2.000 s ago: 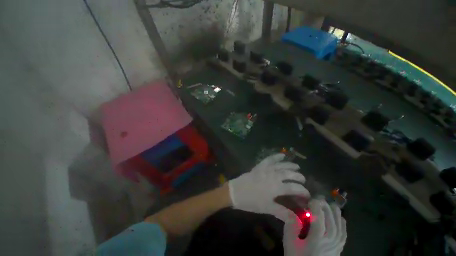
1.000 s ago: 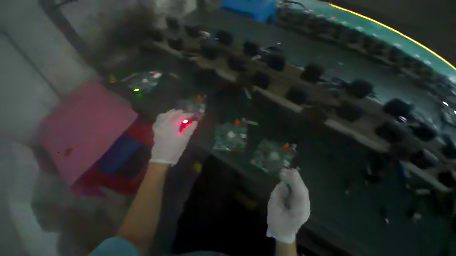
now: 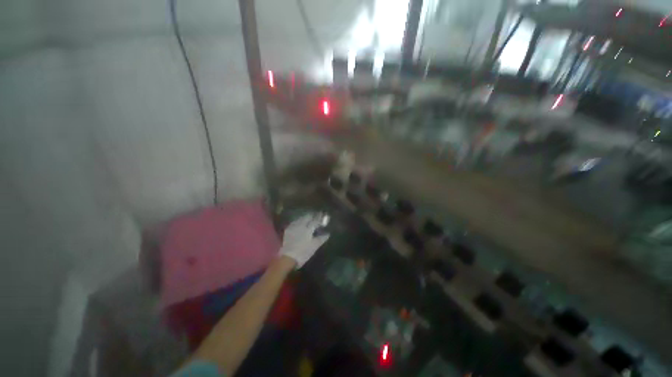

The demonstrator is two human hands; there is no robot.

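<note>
My left hand (image 3: 303, 237), in a white glove, reaches to the far left end of the lower shelf. Its fingers are over the spot of the farthest circuit board, which is mostly hidden; the blur hides whether they hold anything. A green circuit board (image 3: 346, 272) lies just nearer on the dark green shelf. Another circuit board (image 3: 390, 324) lies closer, with a red light by its near edge. My right hand is out of the picture.
Black adapters (image 3: 488, 305) stand in rows on pale strips to the right. A blurred upper shelf edge (image 3: 471, 199) crosses above, with boards and red lights. A red bin with a pink sheet (image 3: 217, 247) stands left by the wall. A metal post (image 3: 258, 110) rises behind.
The view has tilted up, bringing the upper shelf into sight. My left hand has moved from the second board to the farthest one. My right hand has left the picture.
</note>
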